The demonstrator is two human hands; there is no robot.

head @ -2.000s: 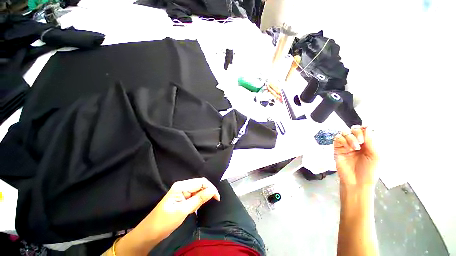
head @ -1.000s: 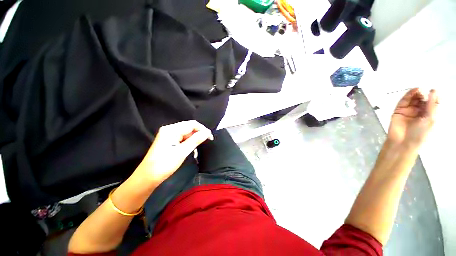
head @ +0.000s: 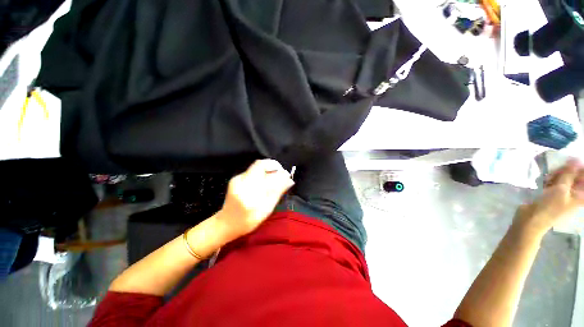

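The black garment (head: 186,89) lies in folds over the table and its front edge. A broken white streak (head: 402,71) runs along an edge at its right part. My left hand (head: 253,195), with a gold bangle at the wrist, is at the garment's near edge above the lap, fingers closed on the cloth. A small pale sliver shows at its fingertips. My right hand (head: 562,191) is blurred at the right picture edge, partly cut off, far from the garment, fingers bent. No needle or thread can be made out.
Yellow-handled snips (head: 33,105) lie at left. At right are a blue patterned packet (head: 552,131), a slim dark tool (head: 480,83), dark cones (head: 558,83), and an orange-handled tool (head: 492,10). A dark spool (head: 393,186) and a plastic bag (head: 67,281) are below the table.
The view has tilted down and turned left, bringing the snips into view. My right hand has gone out to the right picture edge. My left hand stays by the garment's near edge.
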